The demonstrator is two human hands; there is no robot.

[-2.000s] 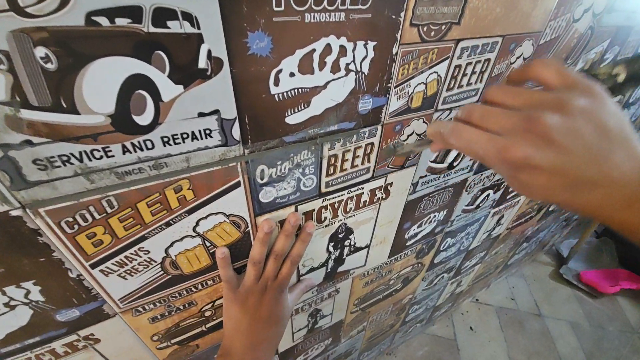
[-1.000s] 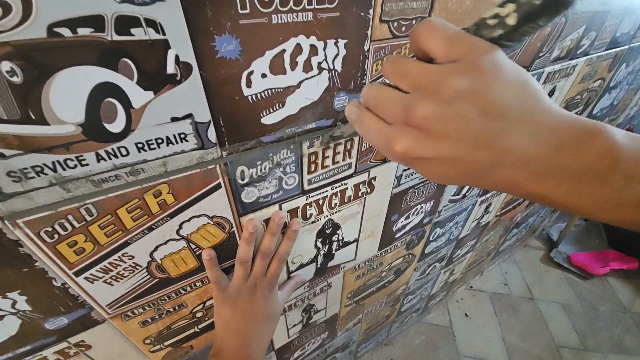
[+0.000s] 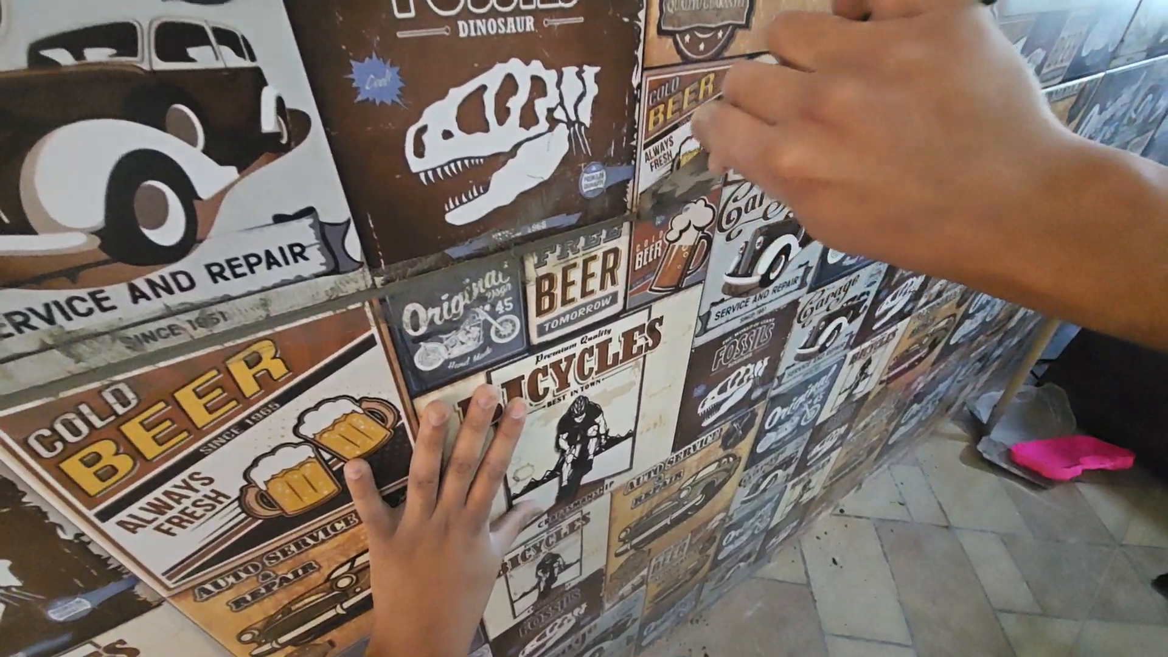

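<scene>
Printed wall tiles (image 3: 493, 128) with vintage poster designs cover the surface in front of me. My left hand (image 3: 447, 520) lies with spread fingers against the lower tiles, over the edge of the bicycle print. Grey, rough material marks the horizontal joint (image 3: 301, 310) between the upper and lower tiles. At the upper right, my right hand (image 3: 839, 119) is curled near the vertical joint beside the dinosaur print, its fingertips close to a small beer print (image 3: 675, 119). A dark edge shows above the hand at the frame's top; what the fingers hold is mostly hidden.
The tiled wall runs away to the right, above a floor of pale patterned tiles (image 3: 858, 584). A bright pink object (image 3: 1072, 456) lies on grey plastic-like material (image 3: 1022, 420) at the wall's foot, with a thin pole (image 3: 1022, 374) and something dark nearby.
My right hand has moved left from its place two seconds ago, and now sits slightly right of and above the vertical joint. My left hand stays spread on the lower tiles.
</scene>
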